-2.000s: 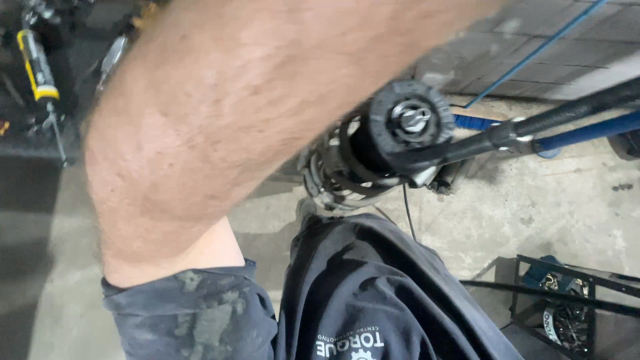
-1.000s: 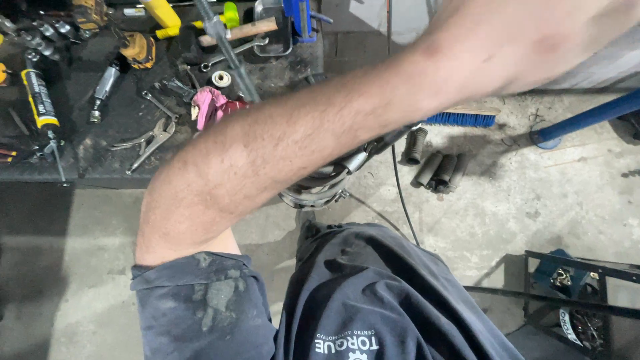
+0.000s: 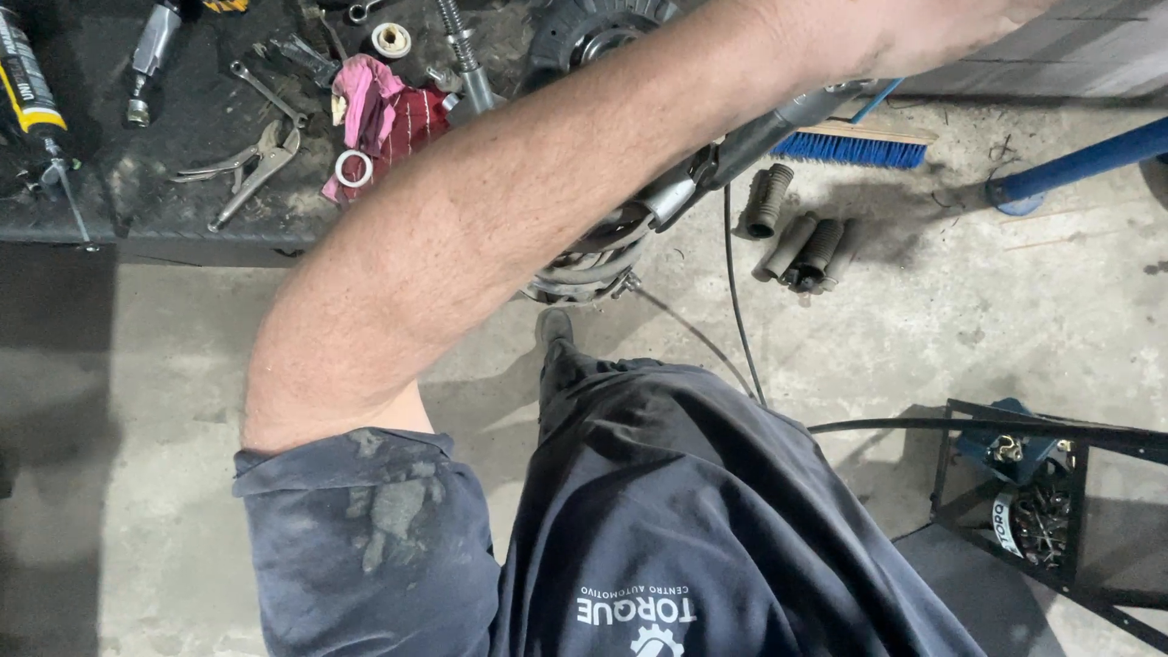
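My left forearm crosses the view up to the right. My left hand [image 3: 922, 32] is at the top edge; its fingers are cut off, so what it holds is hidden. My right hand is out of view. Under the forearm is a metal coil spring [image 3: 584, 278], mostly covered. A round black ribbed part [image 3: 593, 32] shows above the forearm, beside a threaded rod [image 3: 454, 36] with a small spring around it. A dark metal bar [image 3: 776, 132] slants up right beneath my wrist, near a silver metal fitting [image 3: 671, 201].
The dark workbench [image 3: 182, 219] holds locking pliers [image 3: 260, 169], a combination wrench [image 3: 269, 94], a pink cloth [image 3: 367, 100] and a cartridge tube [image 3: 27, 82]. On the floor are a blue-bristled broom [image 3: 853, 149], ribbed dust boots [image 3: 769, 199], a blue post [image 3: 1086, 169] and a metal-framed cart [image 3: 944, 456].
The round black part, right of my forearm two seconds ago, now shows above it. The dark bar has swung from lying nearly level to a steeper slant. My left hand remains near the top right.
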